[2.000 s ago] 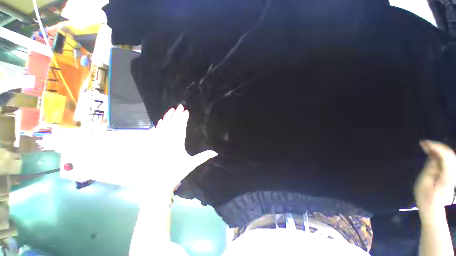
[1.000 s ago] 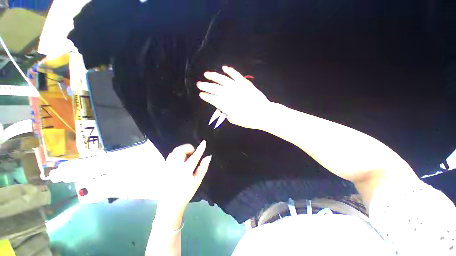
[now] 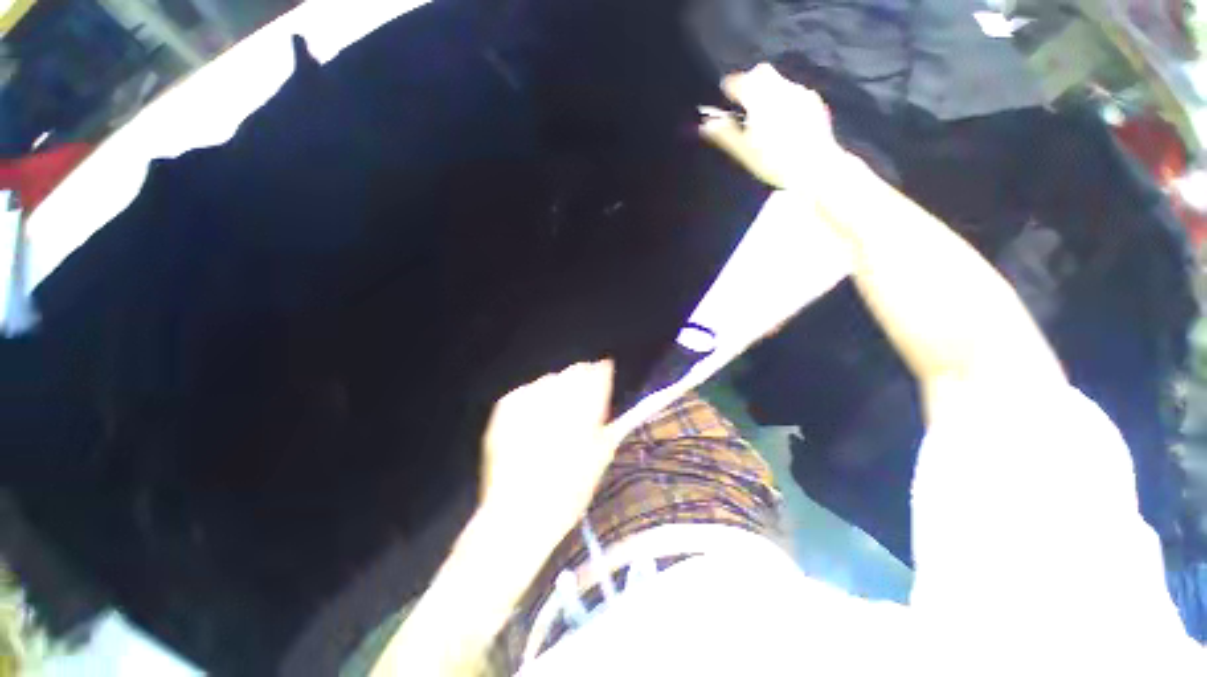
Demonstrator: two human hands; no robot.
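Observation:
A large black garment [image 3: 331, 265] covers the left and middle of the white table. My left hand [image 3: 545, 430] is at its near edge, with its fingers closed on the cloth beside a narrow dark strip. My right hand [image 3: 781, 126] is higher and to the right, over the far part of the black cloth. The small light tips of the thread snips [image 3: 721, 115] show at its fingers; the rest is hidden in the hand.
More black cloth [image 3: 847, 397] lies at the right, with a greyer crumpled pile [image 3: 900, 60] at the far right. A bare wedge of white table [image 3: 774, 271] shows between my hands. My checked clothing [image 3: 688, 463] is just below the table edge.
The view has swung right, so the papers and dark flat rectangle are gone. My right hand has moved away from my left, up and right. My left hand has closed at the garment's edge.

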